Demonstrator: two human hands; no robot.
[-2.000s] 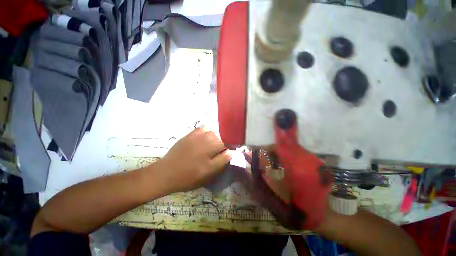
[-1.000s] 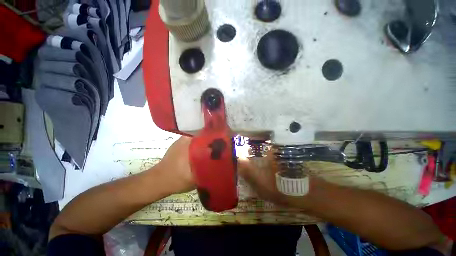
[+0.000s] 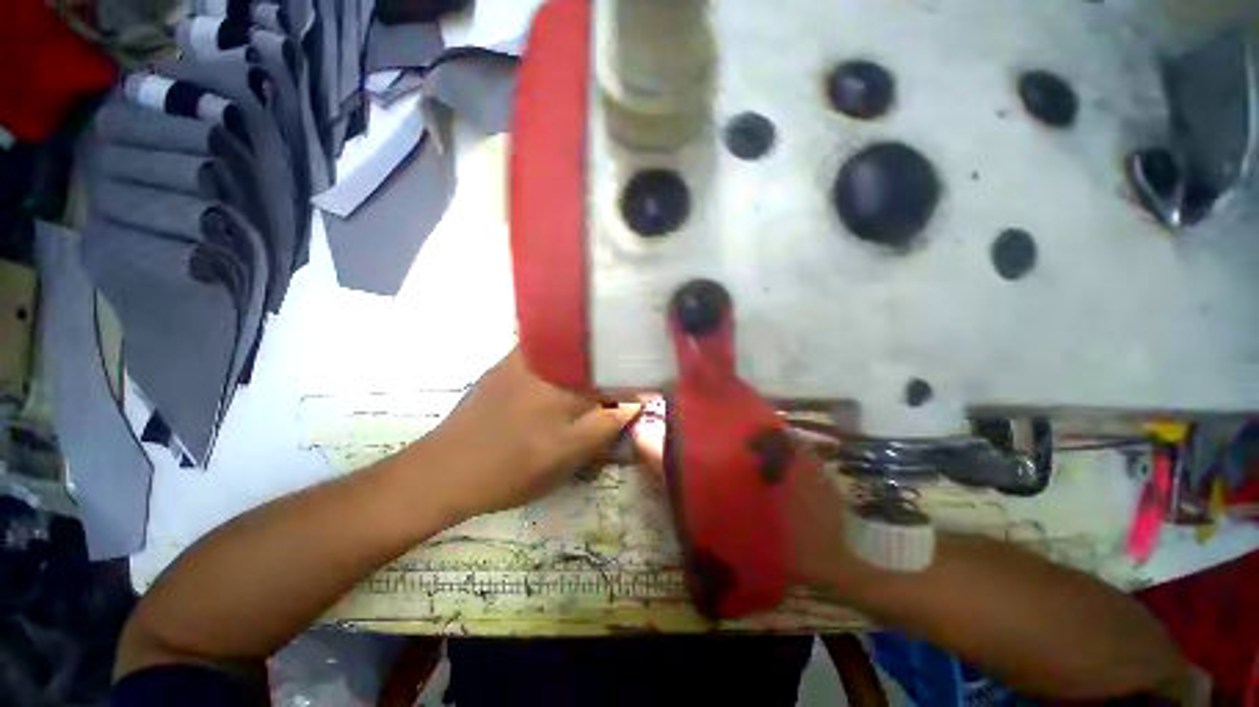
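Note:
The white sewing machine head (image 3: 801, 276) with black plugs and a red end cover (image 3: 552, 207) fills the upper right. A red take-up guard (image 3: 732, 497) hangs at its front. My left hand (image 3: 532, 428) is left of the guard, fingertips together near the lit needle area (image 3: 646, 412). A small dark piece shows under the fingertips, too small to name, and I cannot tell how it is held. My right hand (image 3: 808, 518) is mostly hidden behind the guard and tension dial (image 3: 892, 541); its fingers barely show beside the needle area.
Stacked grey pieces (image 3: 173, 263) lie at the left, with a pale grey curved piece (image 3: 97, 414) beside them. A grey pointed piece (image 3: 394, 221) lies behind my left hand. Scissors (image 3: 1015, 463) and a pink-handled tool (image 3: 1149, 508) are at the right. A ruler strip (image 3: 511, 583) runs along the front edge.
The view has shifted, so the machine sits further right than one second ago. My left hand now shows clear of the guard; its fingertips remain by the needle area.

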